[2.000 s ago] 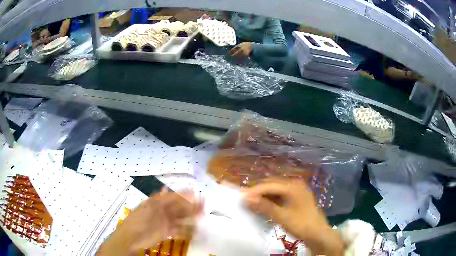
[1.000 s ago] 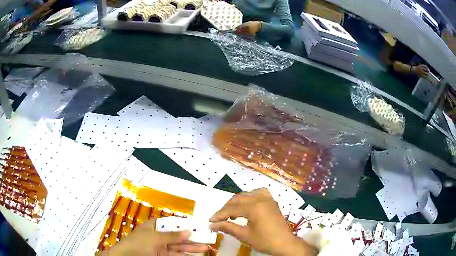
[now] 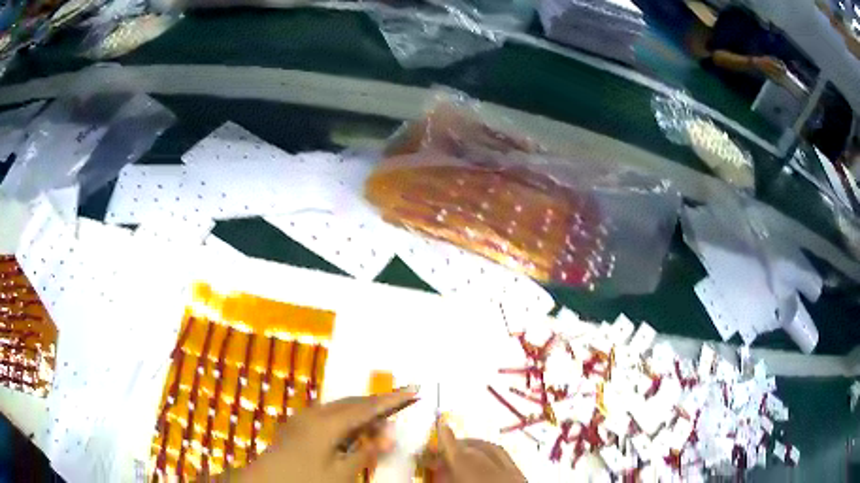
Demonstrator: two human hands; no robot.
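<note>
The taped rows (image 3: 247, 377), amber with parallel dark-red strips and small white marks, lie on the white board (image 3: 415, 325). My left hand (image 3: 330, 436) is over their lower right edge, fingers pointing right, with a dark, blurred bit at its fingers. My right hand (image 3: 476, 460) is at the bottom edge, partly cut off, its fingertips near a thin upright dark line (image 3: 438, 396). A blurred white patch lies between the hands; whether either hand holds it is unclear. An amber tape piece (image 3: 381, 382) shows just above my left fingers. More amber shows between the hands.
A loose pile of white tabs and red strips (image 3: 651, 406) is at the right. A clear bag of amber-and-red rows (image 3: 500, 212) lies beyond the board. Dotted liner sheets (image 3: 236, 184) spread at the left and back. Another taped array (image 3: 21, 330) is far left. A person's arm (image 3: 745, 58) shows top right.
The view has tipped down, showing more taped rows and loose pile. The white dotted piece between my fingers no longer shows clearly. My hands are lower in the picture.
</note>
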